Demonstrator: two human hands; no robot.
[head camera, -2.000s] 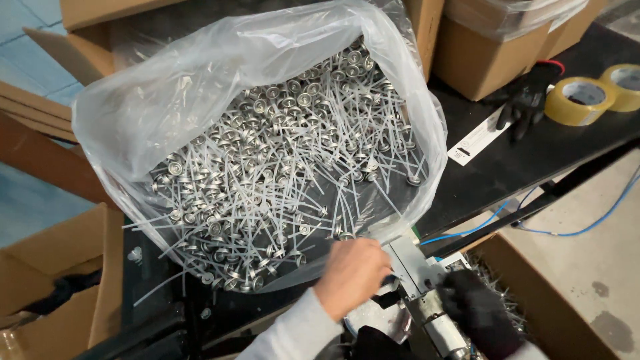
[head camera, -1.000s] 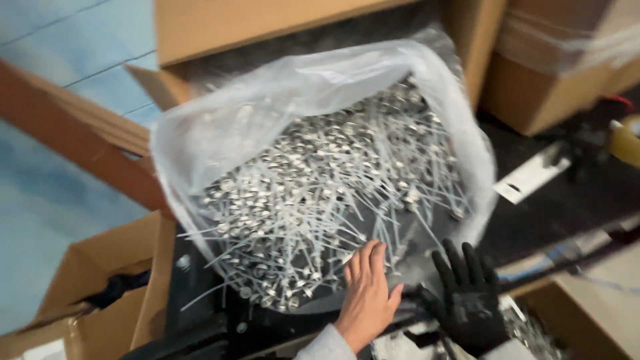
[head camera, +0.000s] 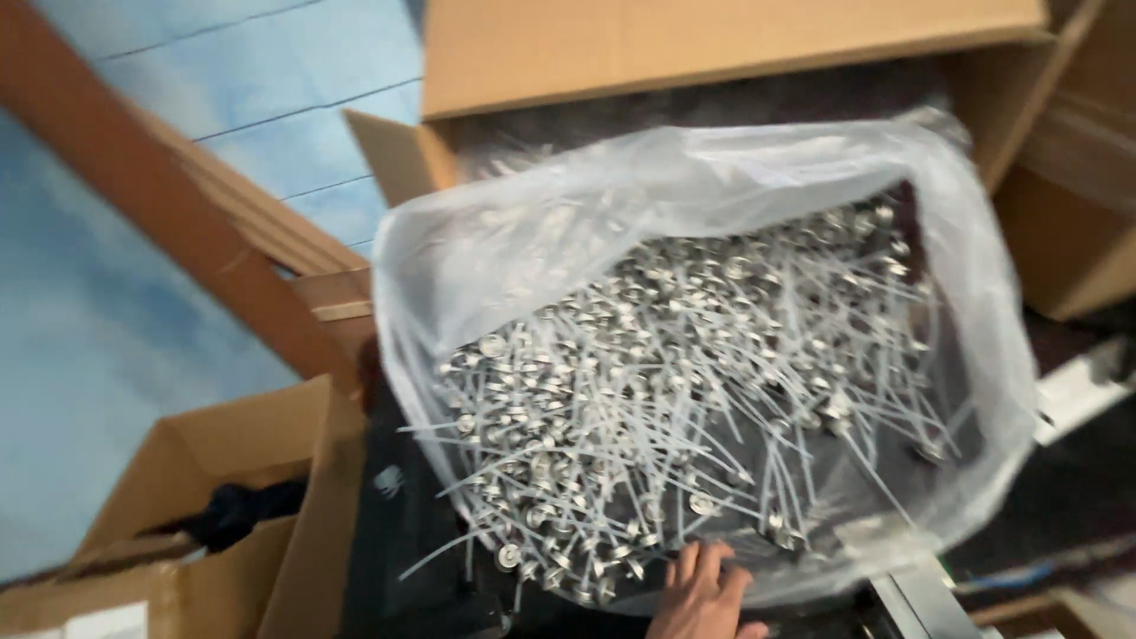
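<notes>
A clear plastic bag (head camera: 985, 311) lies open on its side, its mouth towards me. Inside is a large pile of small metal aerosol-type valves with thin white tubes (head camera: 621, 390); some tubes stick out over the bag's left edge. My left hand (head camera: 701, 590) is at the bag's near edge, fingers slightly apart, just below the nearest valves, and nothing shows in it. A metal bracket or fixture (head camera: 923, 599) stands right of this hand, by the bag's near edge. My right hand, gloved in black in the earlier frames, is out of view.
Behind the bag stands an open cardboard box (head camera: 728, 53). Another open cardboard box (head camera: 240, 426) with dark cloth in it is at lower left. More cardboard (head camera: 1074, 204) stands at right. A white flat piece (head camera: 1078, 399) lies on the black table (head camera: 399, 550).
The view has swung left. My left hand has moved from the metal fixture to the bag's near edge. My gloved right hand, open a second ago, has left the view.
</notes>
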